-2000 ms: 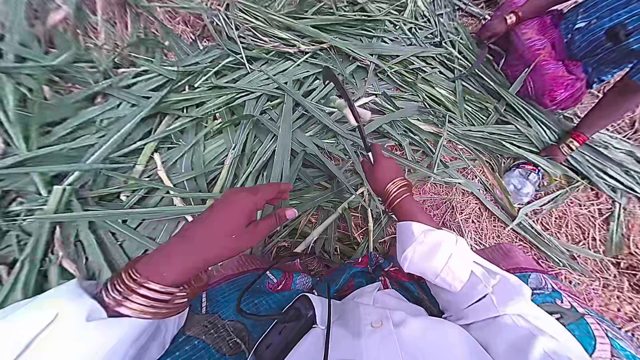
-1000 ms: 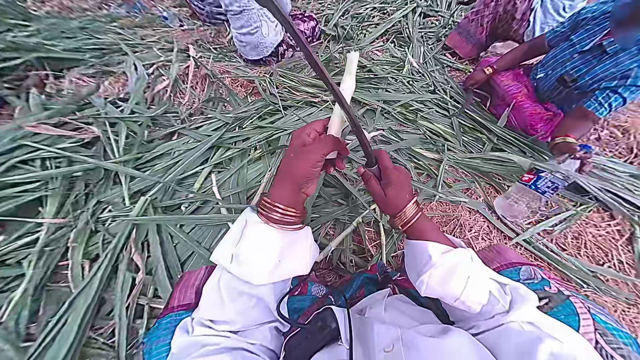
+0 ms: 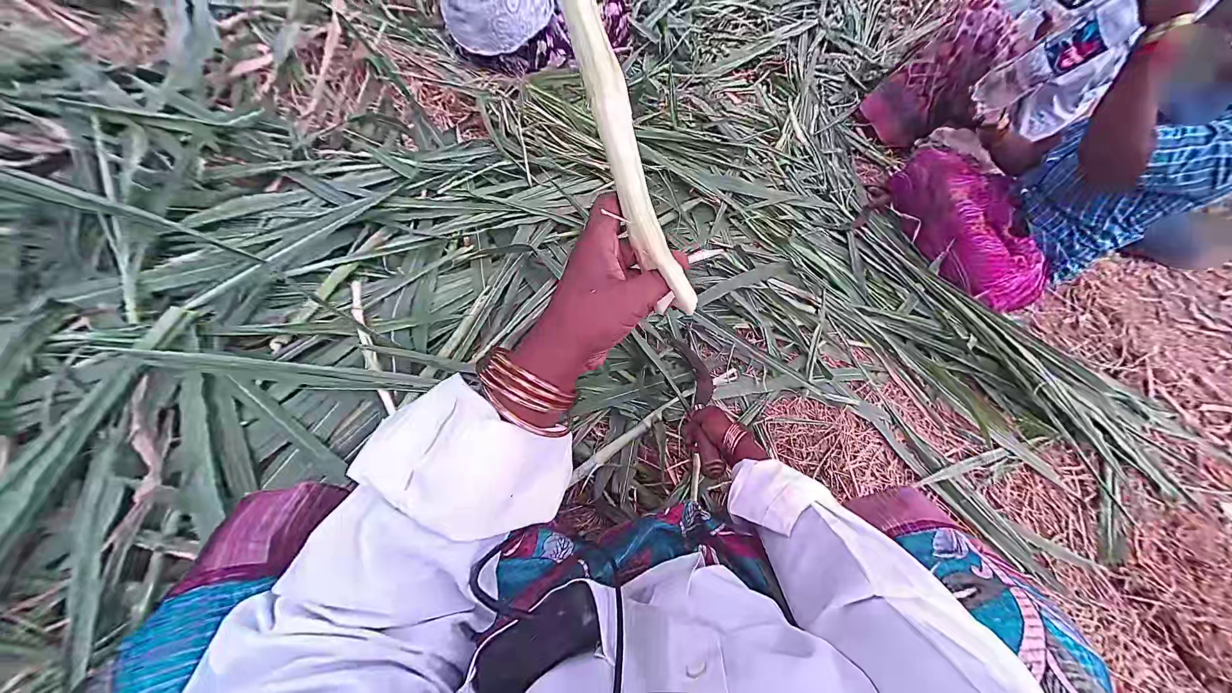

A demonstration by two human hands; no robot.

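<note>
My left hand (image 3: 602, 289), with metal bangles at the wrist, grips the lower end of a pale peeled stalk (image 3: 621, 135). The stalk stands up and away, past the top edge of the view. Lower and to the right, close to my lap, my right hand (image 3: 717, 438) is closed on the handle of a curved dark blade (image 3: 695, 371), which looks like a sickle. Its blade points away from me, low over the leaves, and its far part is hard to make out. Long green cut leaves (image 3: 404, 260) lie under and around both hands.
A person in blue checked cloth (image 3: 1107, 202) sits at the upper right beside a bright pink cloth bundle (image 3: 962, 226). Part of another person (image 3: 500, 24) shows at the top. Dry straw (image 3: 1107, 346) covers the ground at right. A thicker stalk (image 3: 626, 443) lies before my lap.
One second ago the blade was raised against the peeled stalk; now my right hand has brought it down near my lap. The stalk in my left hand is higher. A plastic bottle seen at right is out of view.
</note>
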